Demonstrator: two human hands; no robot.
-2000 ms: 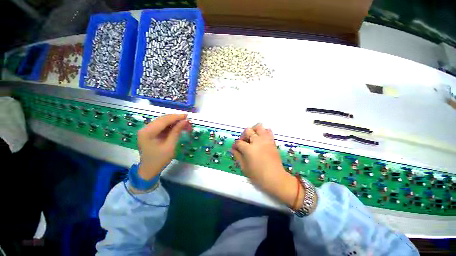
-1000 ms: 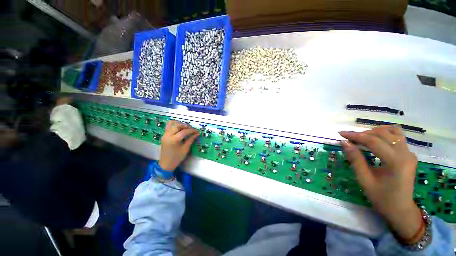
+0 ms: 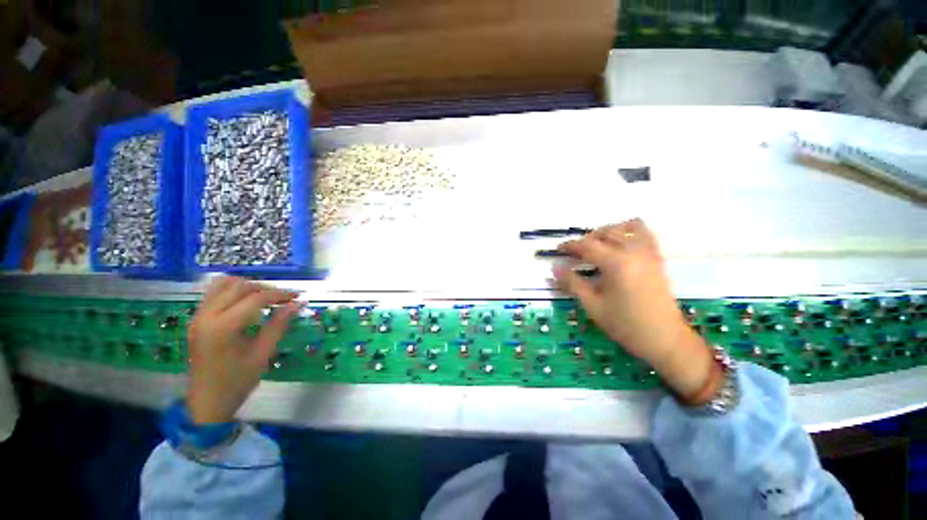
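Observation:
The green circuit board strip point(image 3: 488, 345) runs across the view, dotted with small parts. My left hand point(image 3: 234, 340), with a blue wrist band, is over its left part; thumb and forefinger tips are close together, and any tiny part between them is too small to tell. My right hand point(image 3: 630, 289), with a red cord and metal watch, is at the black strips point(image 3: 549, 235) on the white surface behind the boards. Its fingertips cover the right ends of two strips and part of a third. I cannot tell if it grips one.
Two blue bins point(image 3: 303, 193) of silvery cylinders stand behind the boards at left. A cream pile point(image 3: 381, 173) lies right of them, an orange-brown pile point(image 3: 66, 239) at far left. An open cardboard box point(image 3: 457, 51) is behind. A dark flat piece point(image 3: 634, 175) and pale strip point(image 3: 864, 163) lie at right.
The view has swung left and back right. My right hand has moved from over the boards to the black strips. My left hand stays over the boards, now farther left along them.

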